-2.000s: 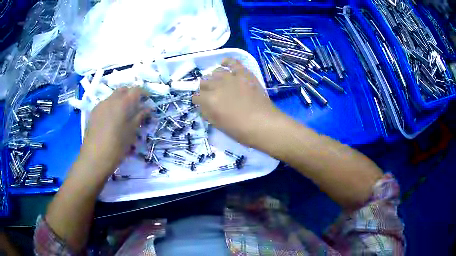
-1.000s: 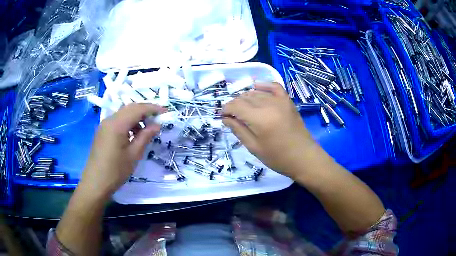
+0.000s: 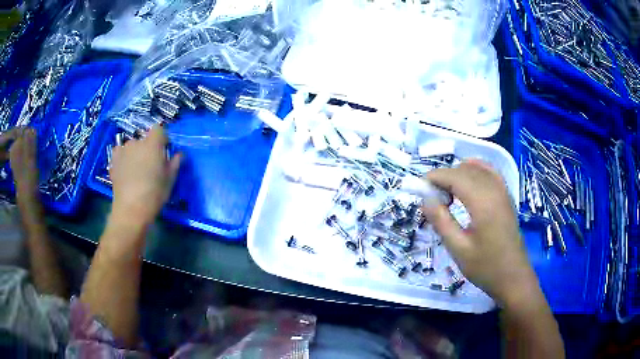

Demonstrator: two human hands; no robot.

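Observation:
My left hand (image 3: 144, 165) is over the left part of the left blue tray (image 3: 210, 179), among short silver metal tubes (image 3: 168, 98); its fingertips are hidden and I cannot tell whether it holds one. My right hand (image 3: 477, 217) is above the right side of the white tray (image 3: 281, 245), thumb and forefinger pinched on a blurred white sleeve (image 3: 419, 188). Rods with dark heads (image 3: 361, 245) lie loose in the white tray below and left of the right hand. White sleeves (image 3: 330, 133) lie at its far side.
A glaring second white tray (image 3: 484, 91) overlaps the far edge. A clear plastic bag (image 3: 224, 42) lies over the left blue tray. Blue trays of metal parts (image 3: 554, 238) stand at right. Another person's hand (image 3: 24, 151) is at far left beside a blue tray (image 3: 70, 140).
The view has swung left, so the trays sit further right. My left hand has left the white tray for the left blue tray. Another person's hand and arm have come into view.

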